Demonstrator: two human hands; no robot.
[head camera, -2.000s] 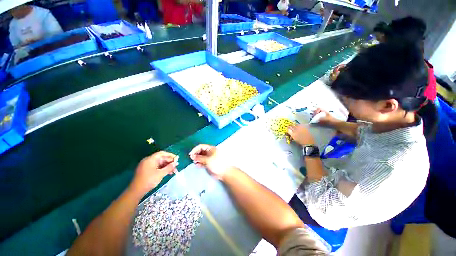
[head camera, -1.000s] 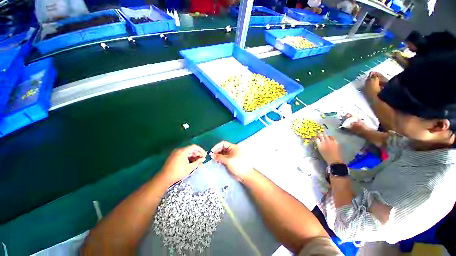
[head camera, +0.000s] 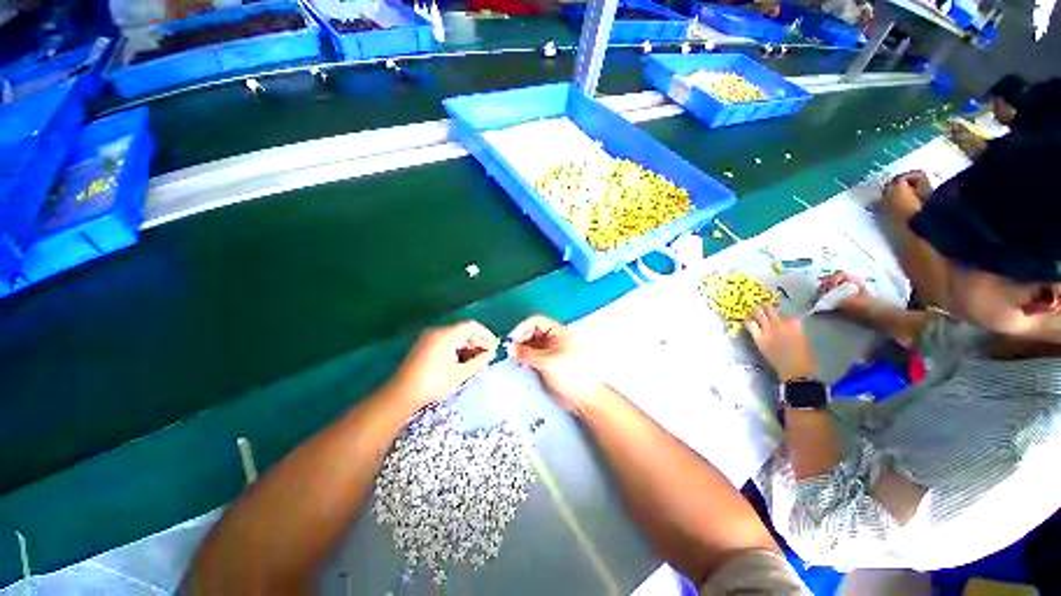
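My left hand (head camera: 451, 360) and my right hand (head camera: 552, 352) meet at the fingertips over the table edge by the belt. A tiny piece (head camera: 504, 346) with a dark spot shows between the fingertips; most of it is hidden. Both hands pinch at it. A loose pile of small whitish-grey parts (head camera: 454, 489) lies on the grey-white cover (head camera: 559, 454) below my hands, between my forearms. A single pale piece (head camera: 472, 270) lies on the green belt (head camera: 314, 291) beyond my hands.
A blue tray (head camera: 588, 181) of yellow parts stands on the belt ahead. At right, a person in a striped shirt (head camera: 931, 466) handles a yellow pile (head camera: 740, 298). More blue trays stand at left (head camera: 87, 198) and back. A metal post (head camera: 596, 47) rises behind.
The view has shifted, so the scene sits further left at first and then right and up. My fingertips, apart 2 seconds ago, are now together. The pale belt piece appears farther from my hands.
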